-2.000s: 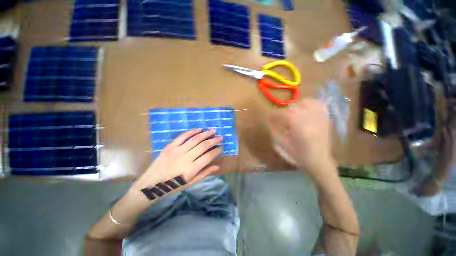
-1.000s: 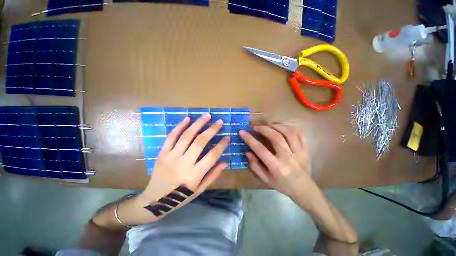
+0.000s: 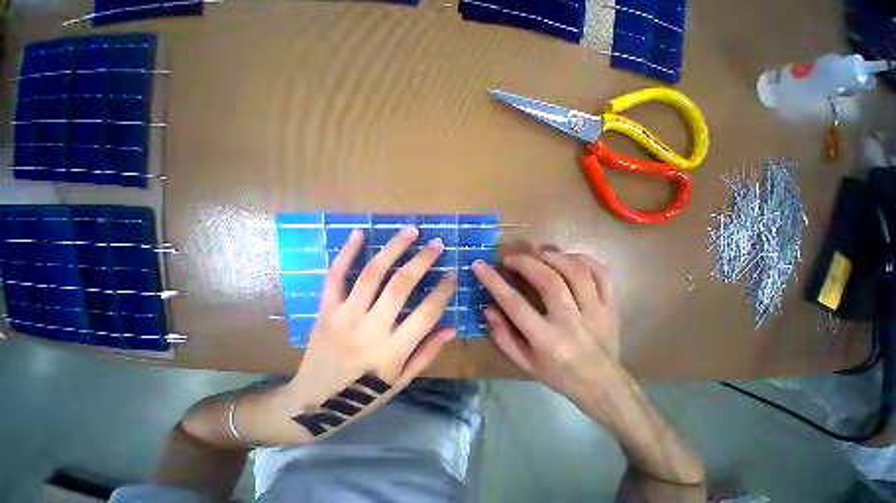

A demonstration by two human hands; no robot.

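A bright blue solar cell string lies flat on the brown tabletop in front of me, with thin ribbon leads sticking out past its side edges. My left hand is bare and rests flat on the string with spread fingers, covering its lower middle. My right hand is bare, at the string's right edge. Its index fingertip touches the cells and the thumb is near the lower right corner. The undersides of the fingers are hidden, and I see nothing gripped.
Scissors with yellow and red loops lie behind my right hand. A heap of cut ribbon pieces, a flux bottle and a black box with a yellow label are at the right. Dark cell strings lie left and at the rear.
My right hand has come from above the table near the scissors down onto the string's right edge. My left hand stays on the string. The camera view has shifted.
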